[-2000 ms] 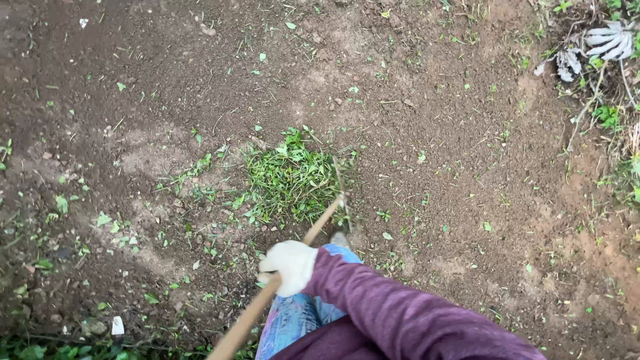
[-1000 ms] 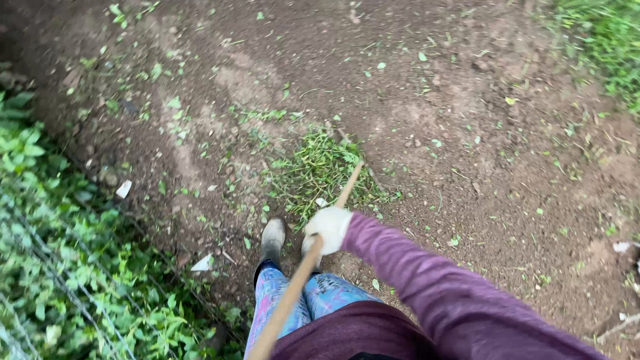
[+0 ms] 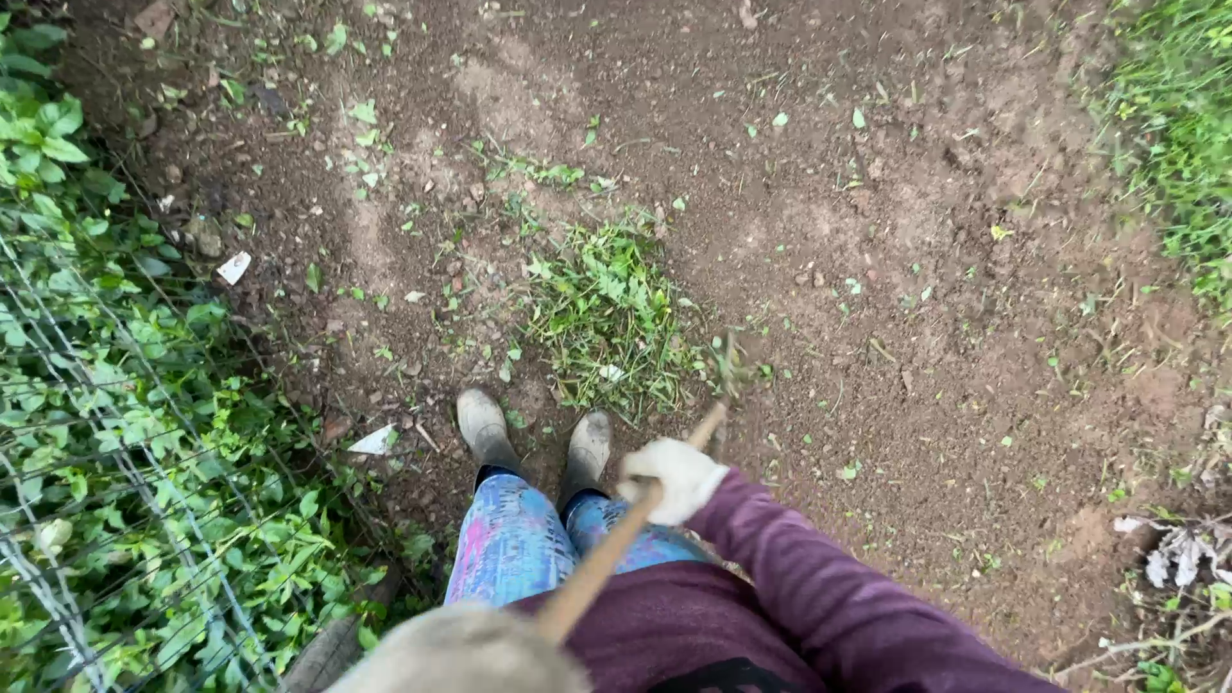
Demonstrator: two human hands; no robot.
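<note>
My right hand (image 3: 672,481), in a whitish glove, is closed around a long wooden handle (image 3: 602,568) that slants across my front. My left hand (image 3: 462,654), gloved and blurred at the bottom edge, is at the handle's upper end and closed on it. The tool's far end (image 3: 731,371) is low by the ground, just right of a pile of cut green weeds (image 3: 616,313); it is too blurred to tell its kind. My boots (image 3: 486,423) stand just below the pile.
A wire fence (image 3: 106,433) with leafy green plants (image 3: 192,529) runs along the left. Grass (image 3: 1184,144) grows at the upper right, dry leaves (image 3: 1179,553) lie at the lower right. White scraps (image 3: 373,441) and scattered leaves lie on the bare soil.
The view has turned, bringing the fence side in. My left hand has come into view at the bottom. The boots, hidden or partly hidden two seconds ago, show beside the pile.
</note>
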